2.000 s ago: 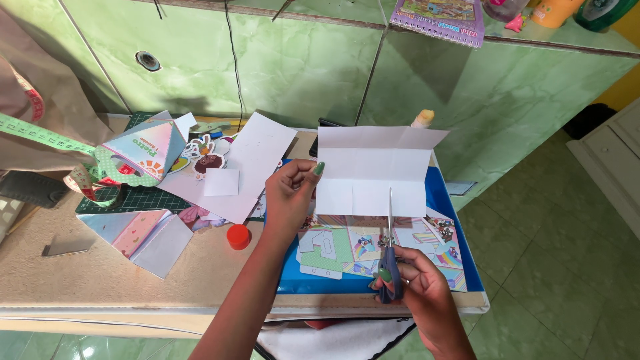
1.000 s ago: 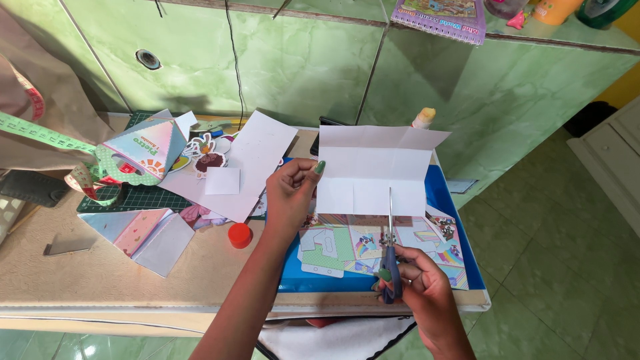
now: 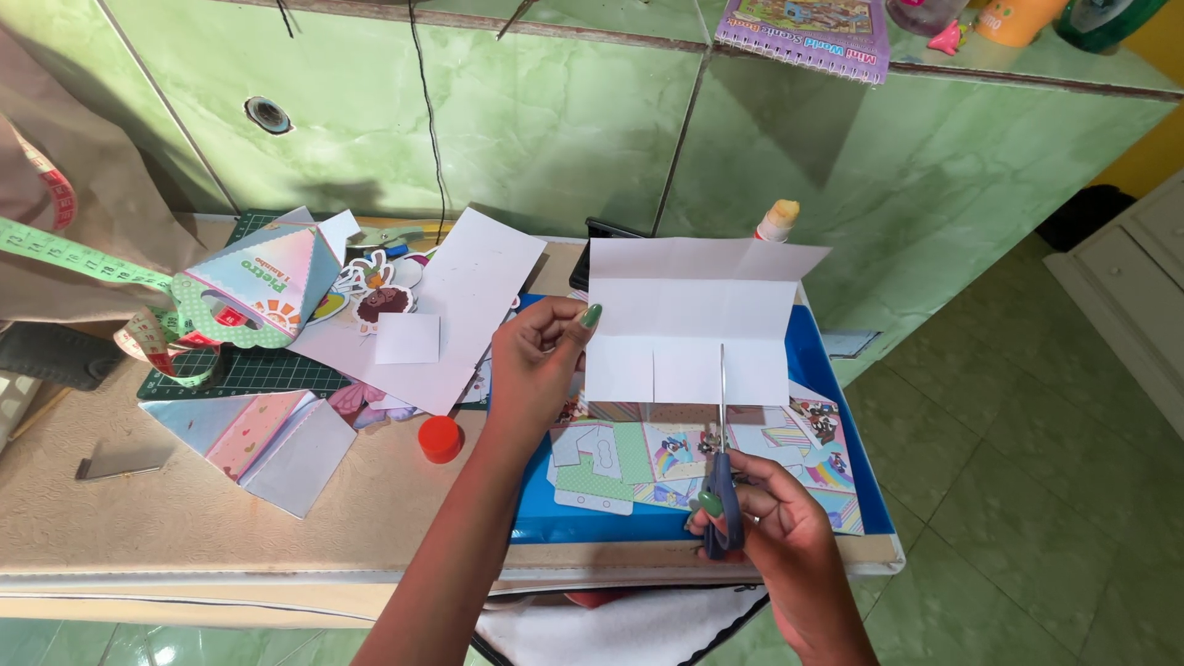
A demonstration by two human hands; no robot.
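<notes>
A creased sheet of white paper is pinched at its left edge between the thumb and fingers of my left hand. One slit runs up from the paper's lower edge. My right hand grips the dark handles of a pair of scissors, whose blades lie upright at the paper's lower edge, right of that slit, and look closed. Beneath the paper are printed paper cutouts on a blue tray.
Left on the table lie a folded paper box, a tape measure, a green cutting mat, a white sheet, a folded printed paper and a red cap. An uncapped glue stick stands behind the held paper.
</notes>
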